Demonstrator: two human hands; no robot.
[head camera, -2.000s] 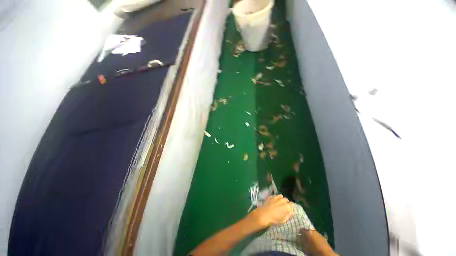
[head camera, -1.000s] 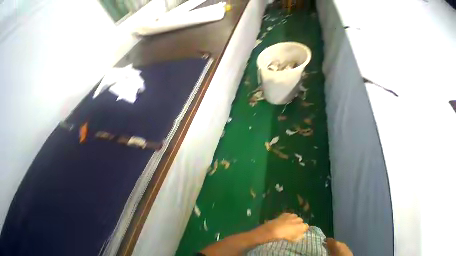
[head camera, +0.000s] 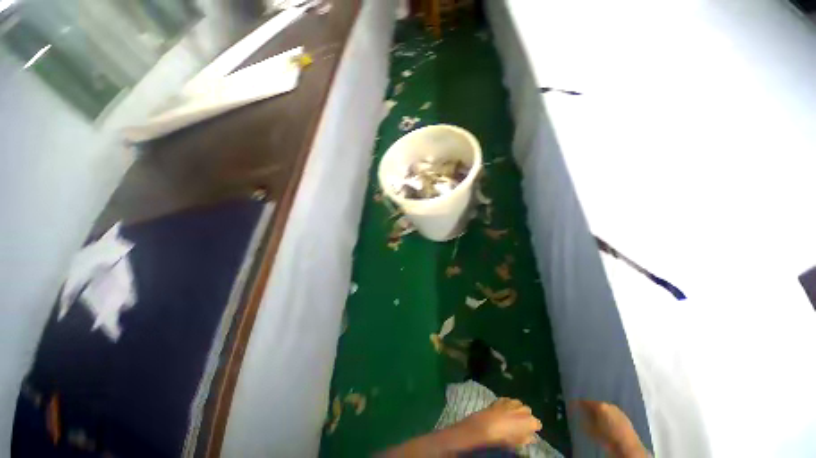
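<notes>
My left hand (head camera: 512, 422) is low in the picture, in front of checked clothing (head camera: 470, 401). Its fingers look curled, but I cannot tell if they hold anything. My right hand (head camera: 613, 428) is blurred and cut off by the bottom edge, beside the right table's skirting; its fingers are not clear. A white round bin (head camera: 443, 217) with scraps in it stands on the green floor ahead. On the right, white fabric (head camera: 716, 179) covers the long table. A thin dark strip (head camera: 642, 268) lies at its near edge, with a smaller one (head camera: 559, 90) farther along.
The left table holds dark blue fabric (head camera: 170, 295) with white scraps (head camera: 106, 282) on it, and a long white piece (head camera: 224, 94) beyond. Scraps (head camera: 497, 295) litter the green aisle (head camera: 385, 277). A dark flat block (head camera: 808, 284) shows at the right edge.
The view has moved forward along the aisle; the bin and the dark strips are nearer. My right hand now shows apart from the checked clothing. My left hand stays low in front.
</notes>
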